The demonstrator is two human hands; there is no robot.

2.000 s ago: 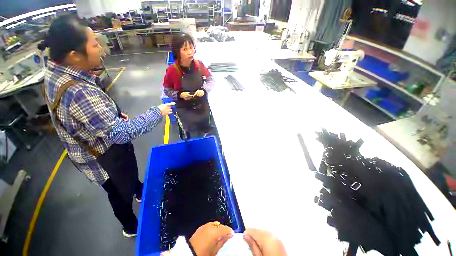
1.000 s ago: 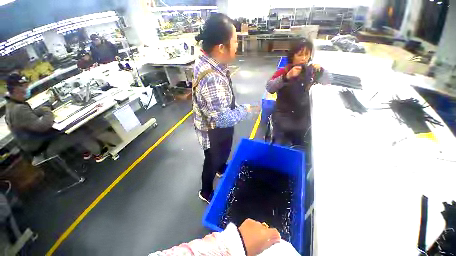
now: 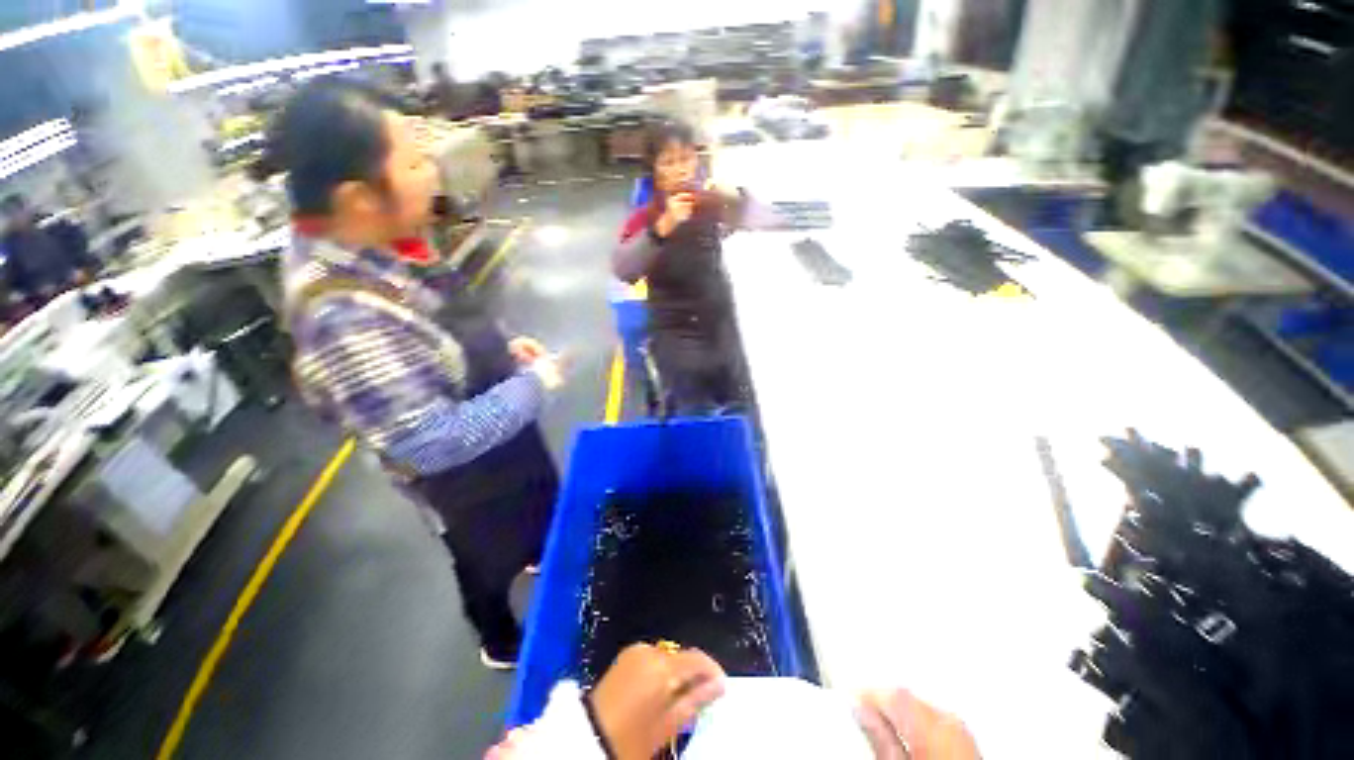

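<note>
My left hand, with a ring and a dark band at the wrist, is at the bottom edge over the blue bin. Its fingers are curled on a white piece that looks like a face mask. My right hand is cut off by the bottom edge and pinches the other side; the white piece blends with the white table there. The bin holds a dark mass of black straps with silver glints.
The long white table runs along the right. It bears a large black strap pile, a single strap and smaller bundles farther back. A person in a plaid shirt stands left of the bin; another person stands beyond it.
The view swung left, then back right. My right hand shows again at the bottom edge. The far person's hand has risen to the face; the plaid-shirted person's pointing arm is lower.
</note>
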